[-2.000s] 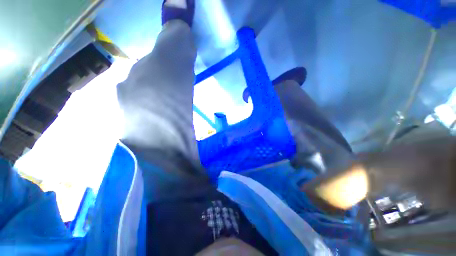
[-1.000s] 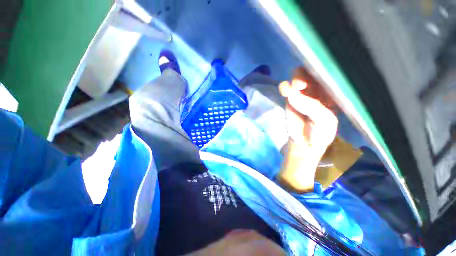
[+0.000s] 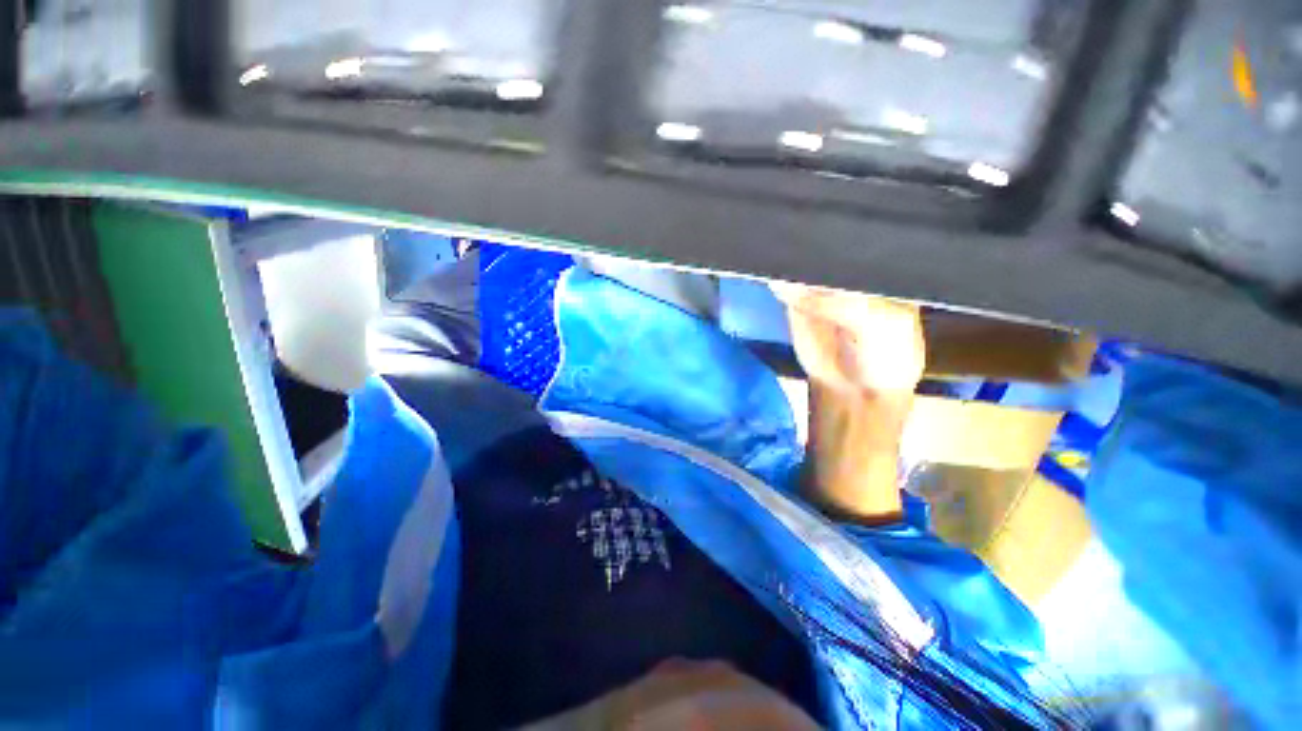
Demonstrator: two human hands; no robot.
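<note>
A dark foam tray (image 3: 600, 157) crosses the top of the view, very close to the camera. Its slots hold flat, glossy grey pieces (image 3: 843, 86), blurred and partly cut off by the upper edge. My right hand (image 3: 860, 343) is below the tray's near edge, right of my lap. The bench edge and tray hide its fingers, so I cannot tell whether it holds anything. My left hand is out of the picture; only the blue left sleeve (image 3: 114, 528) shows.
A blue perforated stool (image 3: 521, 317) is under me. A green panel with a pale edge (image 3: 193, 357) stands at left, beside a white rounded object (image 3: 321, 307). A brown carton (image 3: 978, 443) is at right, beside blue smock cloth (image 3: 1214, 500).
The view has swung, and the foam tray and bench edge now span the top. My right hand was fully visible above the floor a second ago; now its fingers are hidden.
</note>
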